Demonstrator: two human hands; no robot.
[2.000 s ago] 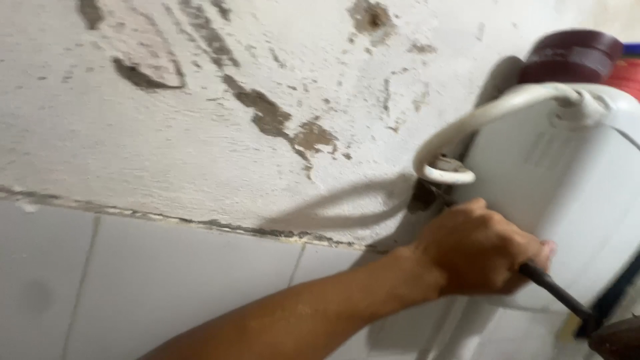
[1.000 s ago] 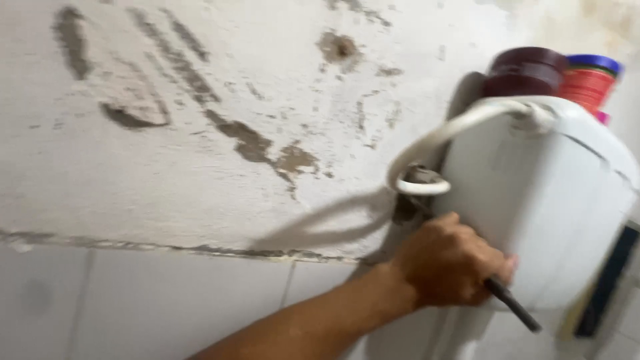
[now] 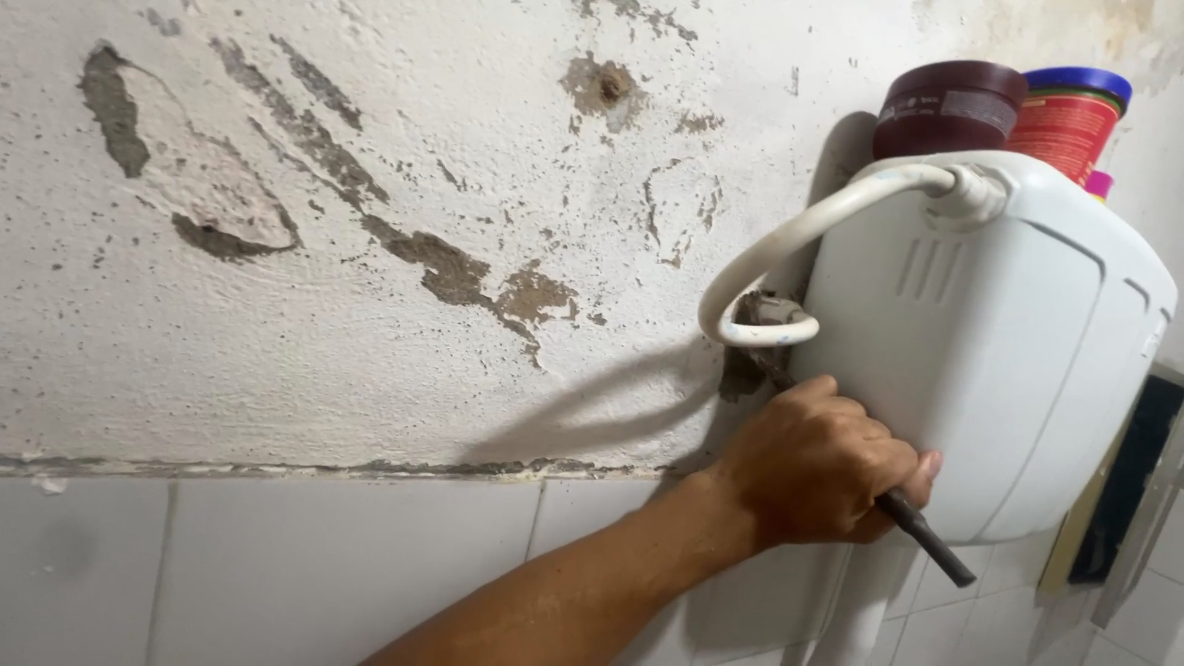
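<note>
My left hand [image 3: 832, 462] is closed around a dark metal bar [image 3: 939, 553], probably a cold chisel. The bar slants from upper left to lower right, its blunt end sticking out below the fist. Its other end meets the broken plaster hole [image 3: 742, 375] beside a pipe fitting [image 3: 777, 310]; the exact tip is hard to make out. A white flexible hose [image 3: 772, 236] loops just above the hand, from that fitting to the top of a white plastic tank [image 3: 980, 351], apparently a cistern. The fist is in front of the tank's lower left side. My right hand is out of view.
A maroon lidded jar [image 3: 948, 125] and a red tub with a blue lid [image 3: 1064, 125] stand on the tank. Peeling plaster [image 3: 444, 268] covers the upper wall, with white tiles [image 3: 342, 564] below. A white pipe [image 3: 856, 601] runs under the tank. A dark framed opening [image 3: 1133, 472] lies at right.
A dark object at the bar's lower end two seconds ago has left the view. My left hand stays closed on the bar beside the hose fitting.
</note>
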